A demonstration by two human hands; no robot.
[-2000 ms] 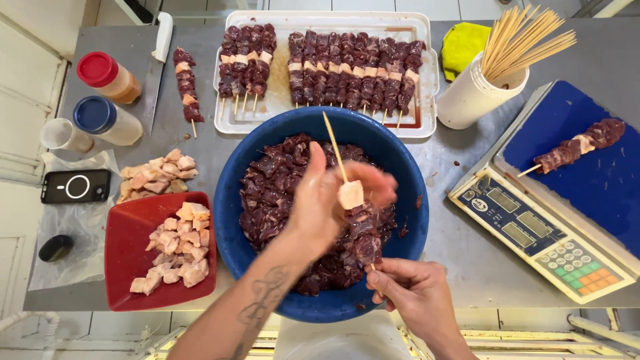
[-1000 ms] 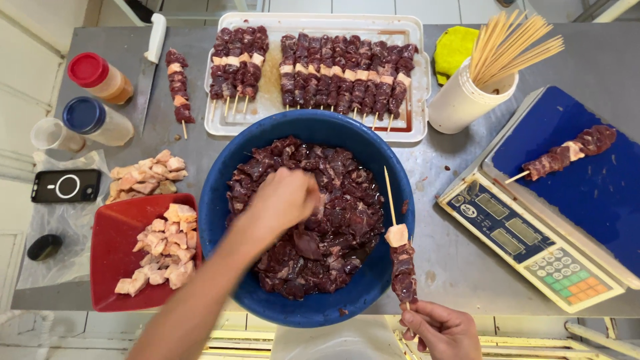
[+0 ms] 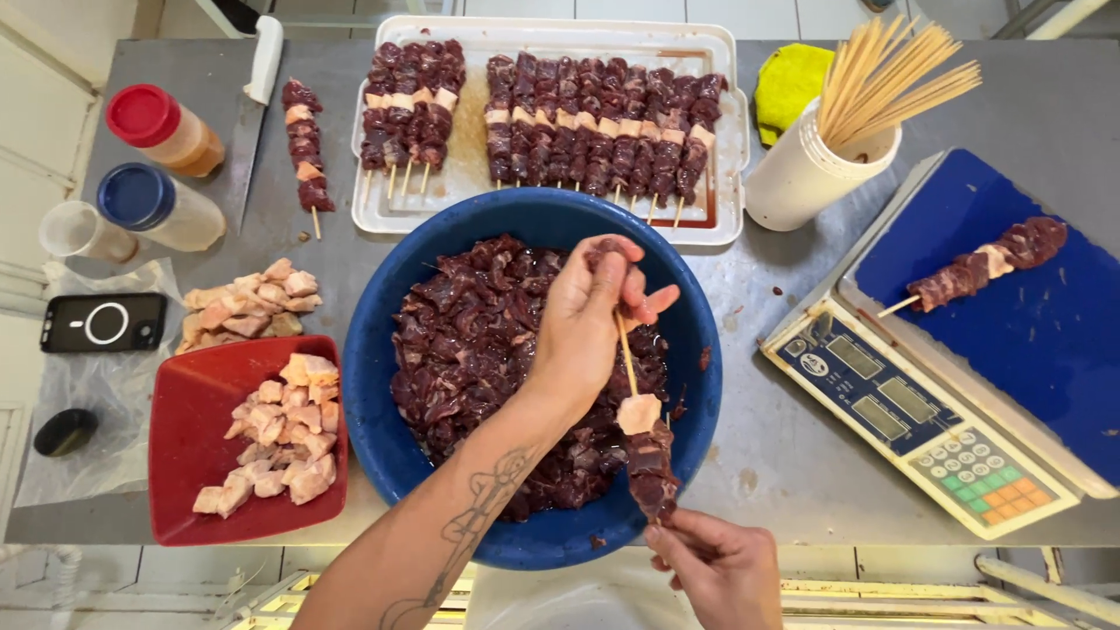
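My right hand (image 3: 713, 564) grips the lower end of a meat skewer (image 3: 652, 464) at the near right rim of the blue basin. Dark meat chunks fill its lower part, with one pale fat cube above them and bare wood higher up. My left hand (image 3: 604, 306) holds a piece of dark meat (image 3: 605, 252) at the stick's upper end; the tip is hidden by the fingers. Under both lies the blue basin (image 3: 372, 437) of cut dark meat (image 3: 472, 332). Pale fat cubes (image 3: 302, 420) lie in a red bowl (image 3: 188, 455) to the left.
Behind the basin, a white tray (image 3: 472, 201) holds rows of finished skewers. A knife (image 3: 249, 149), a lone skewer (image 3: 304, 149), lidded jars (image 3: 162, 206) and a phone (image 3: 103, 322) are at left. At right stand a container (image 3: 814, 175) of wooden sticks and a scale (image 3: 910, 402) bearing one skewer.
My left hand has risen from the meat in the basin to the top of the stick, now with a piece of meat. My right hand has kept its hold on the skewer.
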